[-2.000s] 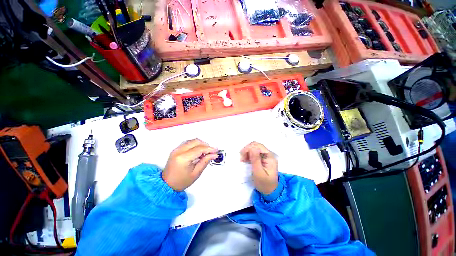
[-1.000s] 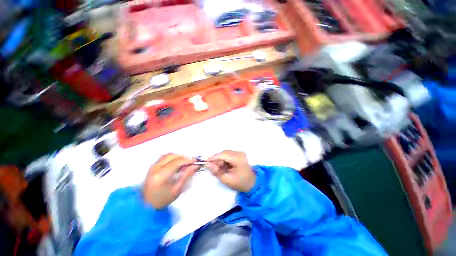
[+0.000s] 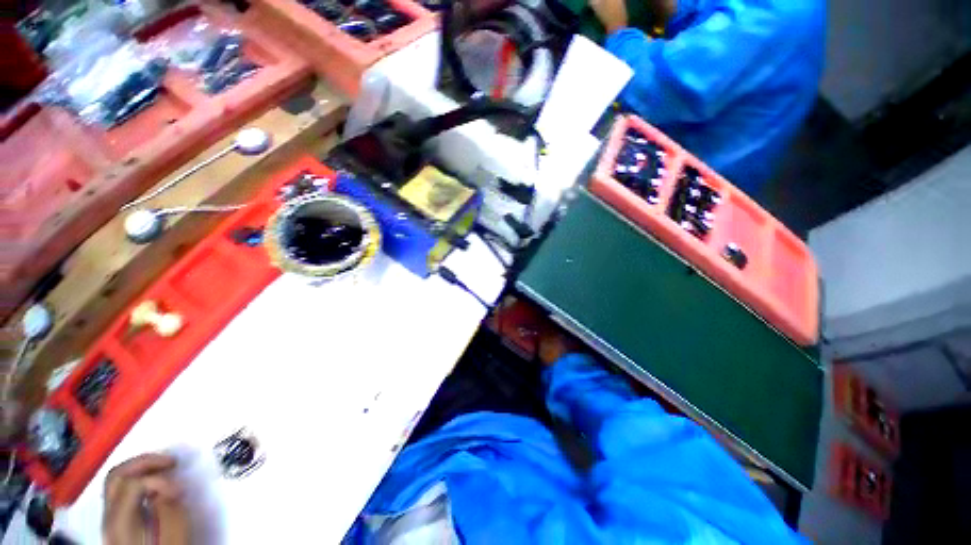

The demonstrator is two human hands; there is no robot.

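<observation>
The small dark round unit point(image 3: 237, 455) lies on the white sheet point(image 3: 319, 367), untouched, its outline blurred. My left hand point(image 3: 146, 500) is at the lower left edge, to the left of the unit, blurred, with its fingers bent; whether it holds something cannot be told. My right hand point(image 3: 550, 346) is low at the right edge of the sheet, in shadow beside the green tabletop, beside something dark red point(image 3: 520, 323). Its fingers are mostly hidden, so its hold cannot be told.
The long orange-red parts tray point(image 3: 202, 279) runs along the sheet's back. The round tin point(image 3: 323, 235) stands beside the blue base with yellow sponge point(image 3: 437, 195). A parts tray point(image 3: 767, 250) lies on the green surface point(image 3: 660, 309). Another person's blue sleeve point(image 3: 713, 80) is at top right.
The view has swung to the right. My hands, together at the small part a second ago, are now apart: the left beside the unit, the right down at the bench edge.
</observation>
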